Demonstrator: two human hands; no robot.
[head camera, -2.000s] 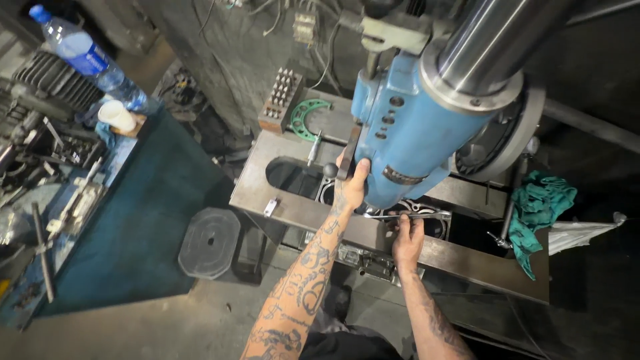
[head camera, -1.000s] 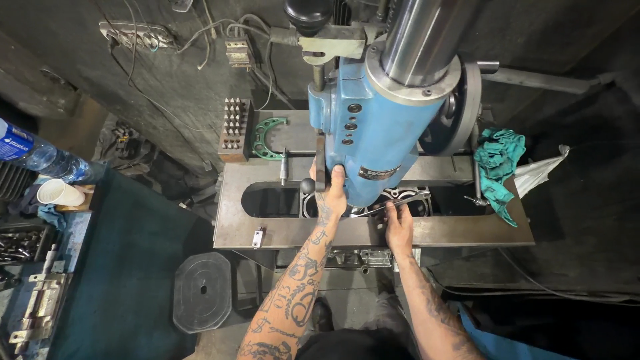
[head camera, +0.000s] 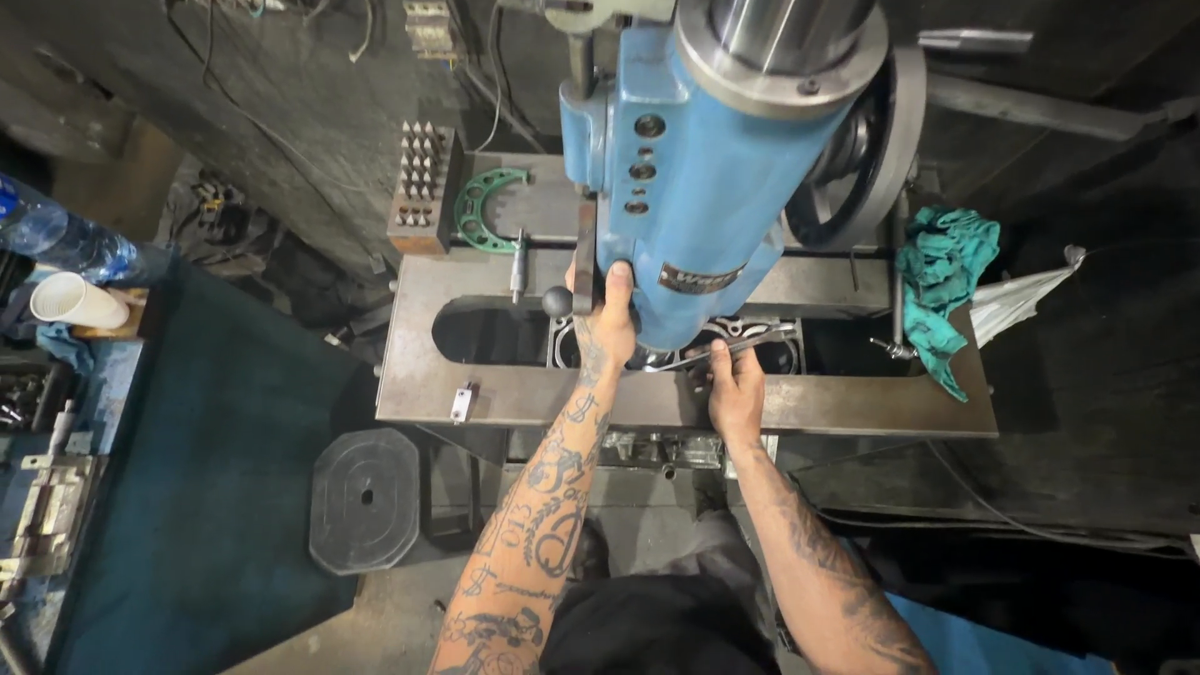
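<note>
The blue head of a boring machine [head camera: 722, 178] stands tilted over a slotted steel table [head camera: 656, 398]. My left hand [head camera: 605, 319] lies against the left side of the blue head, thumb up on it, beside a dark lever with a ball knob [head camera: 557, 301]; its other fingers are hidden. My right hand [head camera: 736, 380] grips a thin metal tool [head camera: 750, 342], angled toward the lower end of the head. Beneath, in the table slot, shows the top face of an engine block [head camera: 795, 349] with round bores. The tool's kind cannot be told.
A green outside micrometer [head camera: 478, 211] and a block of cutting bits [head camera: 422, 187] lie behind left. A teal rag [head camera: 947, 272] hangs at the right beside a handwheel [head camera: 905, 150]. At the left, a workbench bears a white cup [head camera: 77, 301] and a plastic bottle [head camera: 66, 234]. A stool [head camera: 366, 502] stands below.
The view has turned and shifted. Both hands have stayed by the lower end of the blue head, the left against it and the right at the thin tool.
</note>
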